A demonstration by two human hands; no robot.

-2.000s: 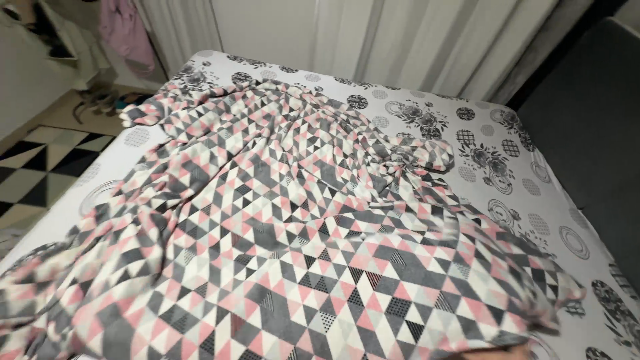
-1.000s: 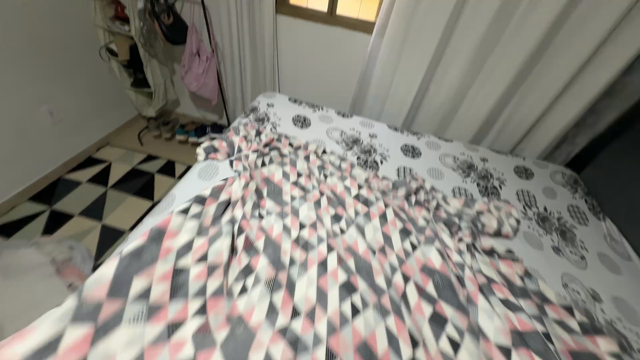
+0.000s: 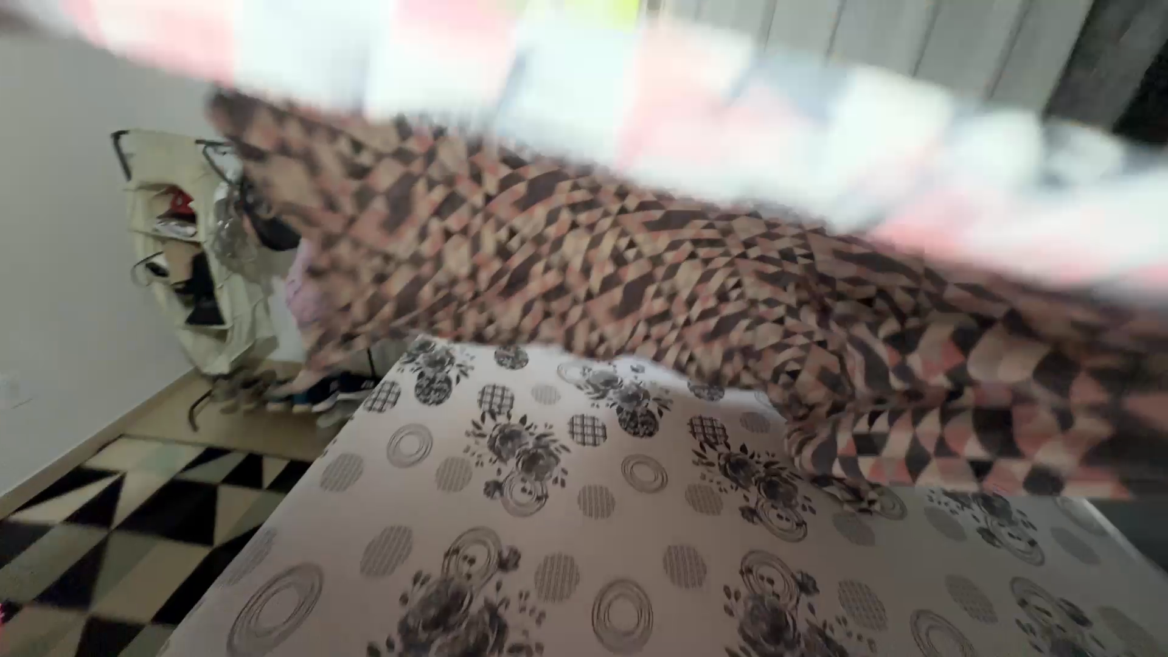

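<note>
A blanket with pink, grey and white triangles [image 3: 620, 265] billows in the air over the bed, its near edge blurred and bright across the top of the view. Its right part hangs low, close to the mattress. Beneath it lies a white fitted sheet [image 3: 657, 502] printed with grey flowers and circles. Neither my left hand nor my right hand shows, so their hold on the cloth cannot be seen.
On the left stand a cream fabric hanging organizer [image 3: 196, 246] and shoes [image 3: 319, 392] on the floor. A black and beige patterned rug [image 3: 119, 529] lies beside the bed. Light curtains [image 3: 876, 36] hang behind.
The blanket, spread over the bed in the earlier frames, has risen into the air, and much more of the flowered sheet shows.
</note>
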